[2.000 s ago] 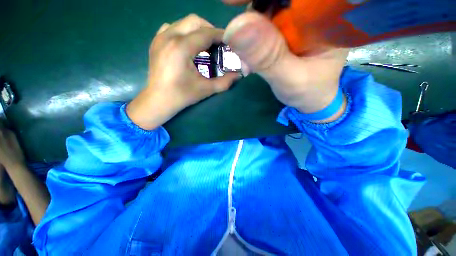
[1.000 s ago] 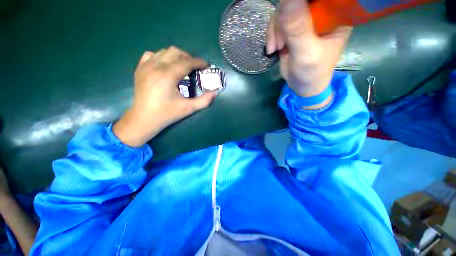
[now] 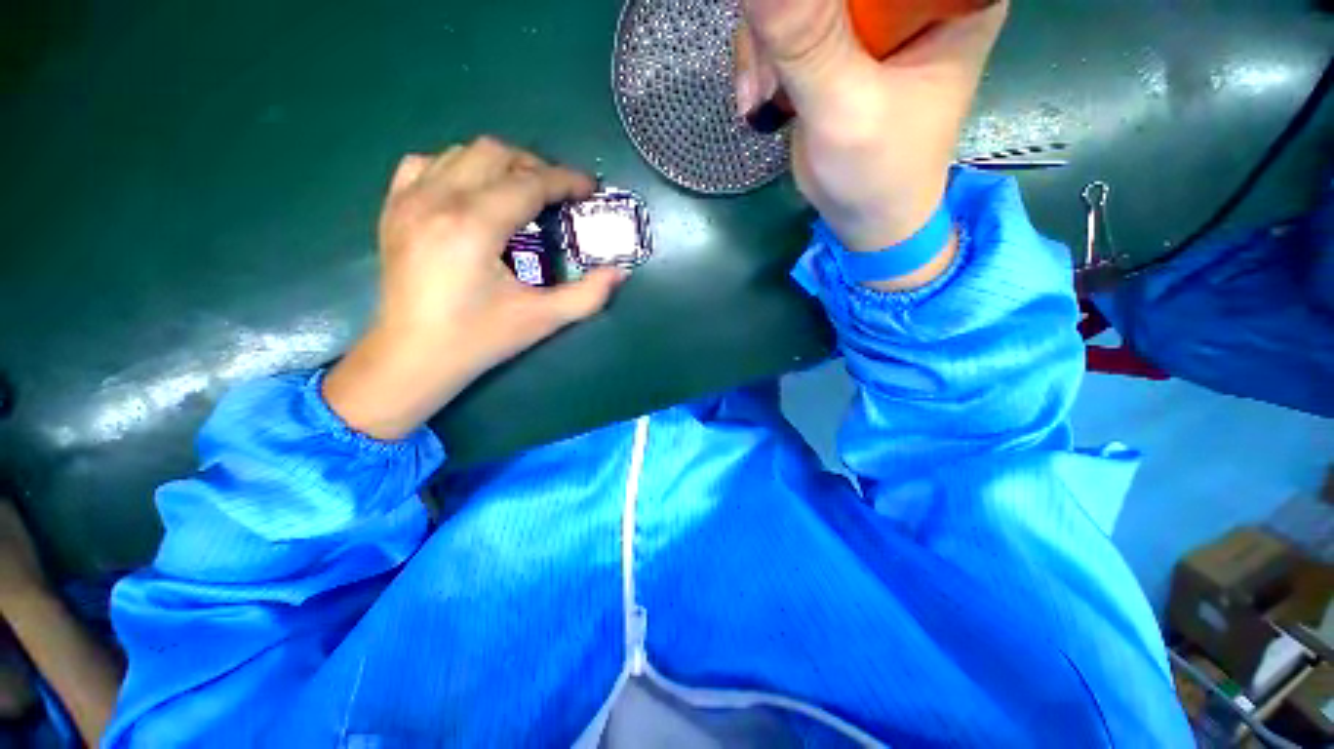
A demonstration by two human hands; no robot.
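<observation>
My left hand point(image 3: 471, 271) holds a silver rounded-square watch case point(image 3: 606, 231) between thumb and fingers, its bright white inside facing up. A dark block point(image 3: 530, 261) with a small pale label sits beside the case, within my hand. My right hand point(image 3: 863, 125) grips the orange-red electric screwdriver point(image 3: 900, 21), whose body is cut off by the top edge. Its black nose point(image 3: 770, 113) is over the round perforated metal screw tray point(image 3: 692, 91). The bit tip is too small to make out.
Tweezers point(image 3: 1017, 155) lie right of my right hand. A silver binder clip point(image 3: 1094, 220) is at the bench edge. A black cable curves at the right, near blue fabric. Another person's arm point(image 3: 59, 644) shows at lower left. Cardboard boxes point(image 3: 1236, 585) stand at lower right.
My right hand and screwdriver have moved from beside the watch case to over the screw tray, which has come into view. My left hand still holds the case, now lower in the picture.
</observation>
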